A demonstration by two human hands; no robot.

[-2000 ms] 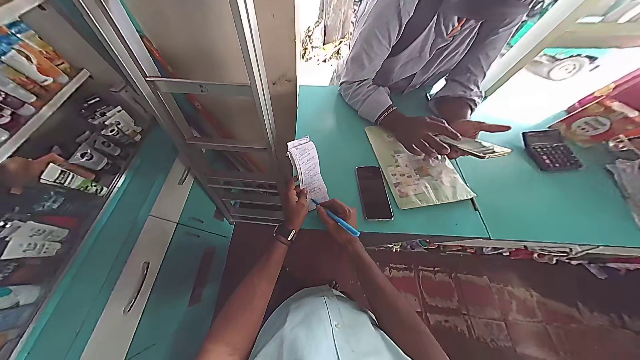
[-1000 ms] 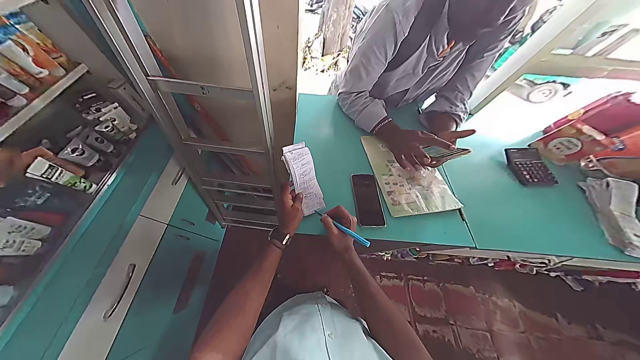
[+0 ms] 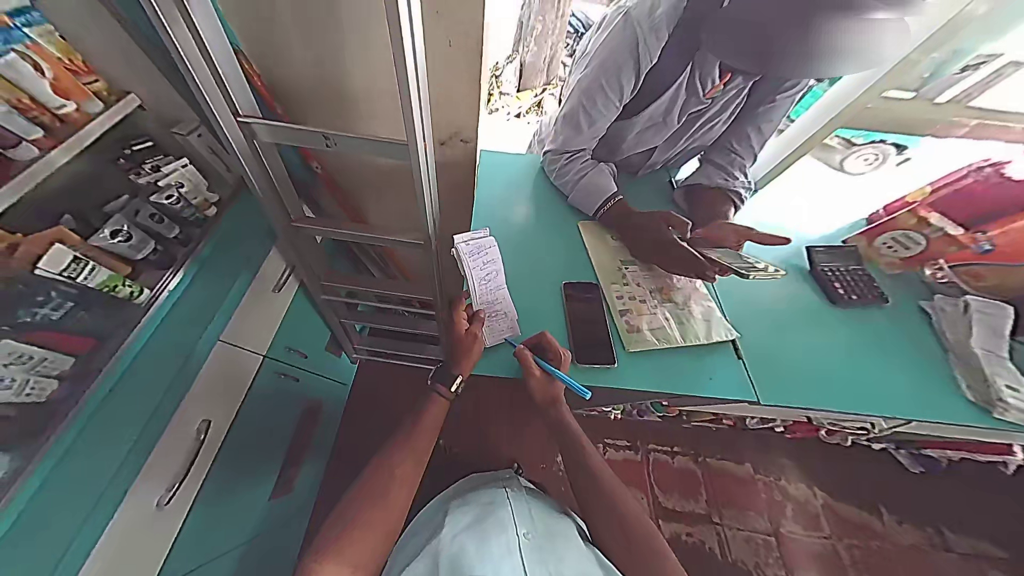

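My left hand (image 3: 464,332) grips the lower left edge of a narrow paper notepad (image 3: 486,280) that bears handwriting, over the counter's near left part. A blue pen (image 3: 560,378) is held in my right hand (image 3: 544,366), its tip at the pad's bottom edge. Just right of that hand, a dark-screened smartphone (image 3: 590,324) lies on the teal counter (image 3: 524,192). Beside the phone is a flat printed packet (image 3: 652,300). Across the counter, a person's hands (image 3: 660,240) hold another phone (image 3: 744,263) above the packet.
A black calculator (image 3: 846,275) lies at the right, near a red and orange bag (image 3: 944,224) and folded newspapers (image 3: 980,348). An aluminium ladder (image 3: 360,232) stands upright left of the pad. Behind glass at far left, shelves hold tubes and bottles (image 3: 128,238); drawers (image 3: 184,456) are below.
The other person's right-side hand now extends its fingers sideways behind the held phone. My hands keep hold of the pad and pen, with the pen tip near the pad's bottom edge.
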